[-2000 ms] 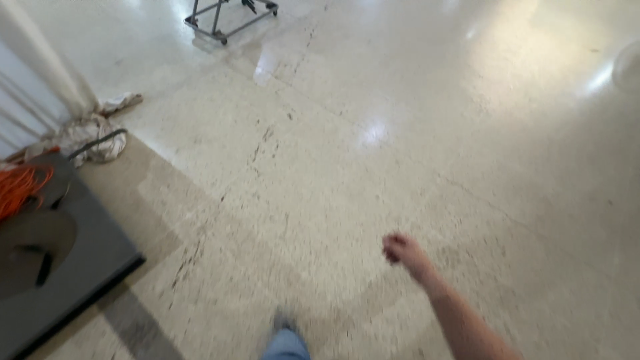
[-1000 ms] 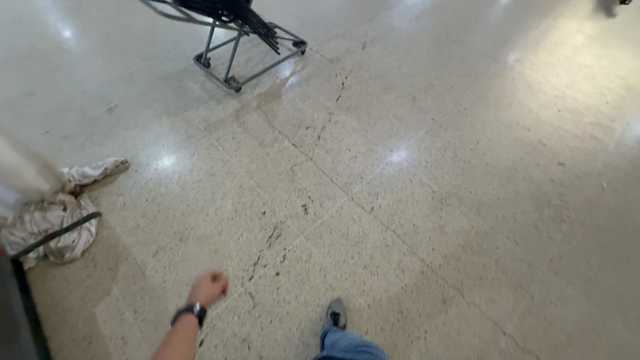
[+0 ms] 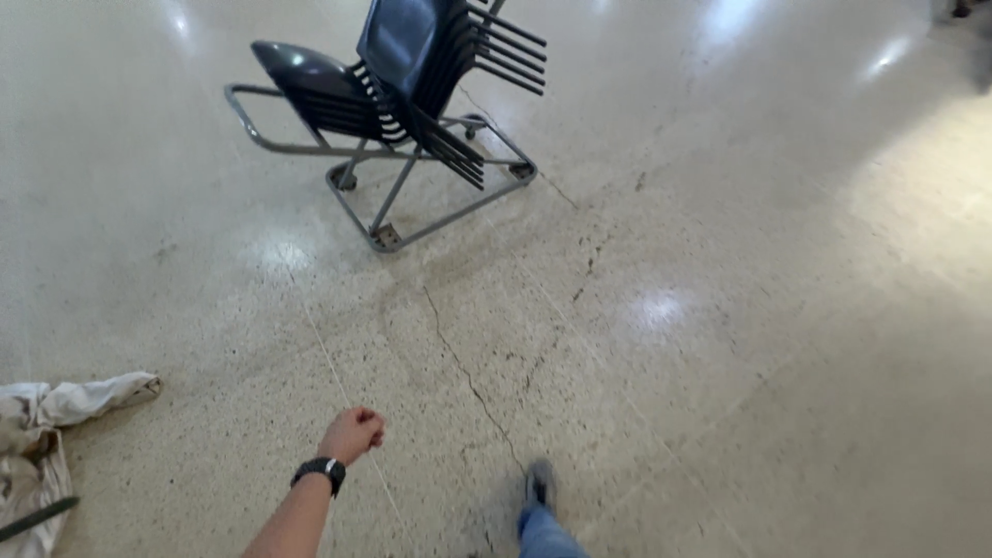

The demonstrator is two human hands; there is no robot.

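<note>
My left hand [image 3: 353, 435] is low in the view, left of centre, its fingers curled with nothing seen in them; a dark watch [image 3: 319, 474] is on that wrist. It hangs over the speckled floor [image 3: 434, 387] and touches nothing. My right hand is out of view. Beyond, at the upper middle, a stack of black plastic chairs [image 3: 403, 46] rests tilted on a grey metal wheeled cart [image 3: 457, 217]. One of my feet, in a grey shoe [image 3: 540, 482], shows at the bottom, below a blue trouser leg.
Bunched pale cloth [image 3: 97, 397] lies on the floor at the left edge, with a dark bar [image 3: 39, 518] across its lower part. The cart's curved tube [image 3: 256, 136] sticks out to the left. A dark object, cut off by the frame, shows at the top right corner.
The view has moved forward, and the chair cart now shows much more fully. My right hand, seen two seconds ago, is out of view. The table with orange cord has left the view.
</note>
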